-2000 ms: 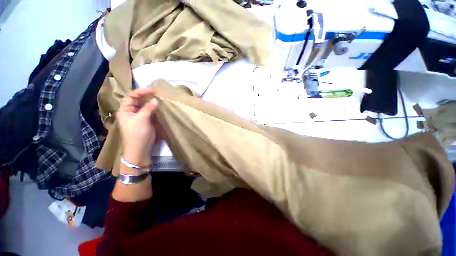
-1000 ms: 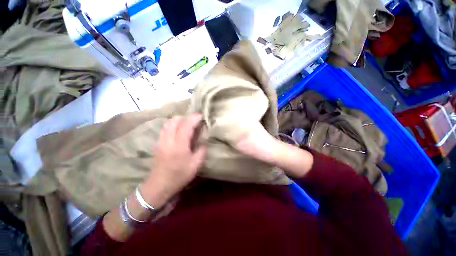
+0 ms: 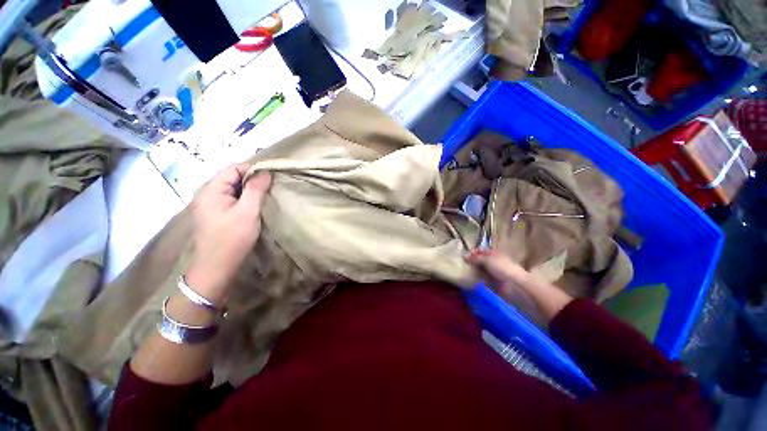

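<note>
A khaki garment piece [image 3: 336, 220] lies across my lap and the front of the machine table, bunched between my hands. My left hand [image 3: 229, 220] pinches a folded edge of it between thumb and fingers, near the middle of the view. My right hand [image 3: 506, 274] holds the piece's right end close to the blue crate's near side; it is slightly blurred. I cannot make out a tool in either hand.
The white sewing machine [image 3: 126, 50] stands at upper left, with green snips [image 3: 262, 114], red-handled scissors [image 3: 259, 35], a black phone [image 3: 309, 63] and khaki scraps [image 3: 412, 35] to its right. A blue crate [image 3: 673, 290] holds khaki pieces at right. Khaki cloth [image 3: 42, 168] lies at left.
The view has swung right from the machine to the crate. My left hand now grips a fold; my right hand has come out from inside the cloth and moved right, stretching the piece.
</note>
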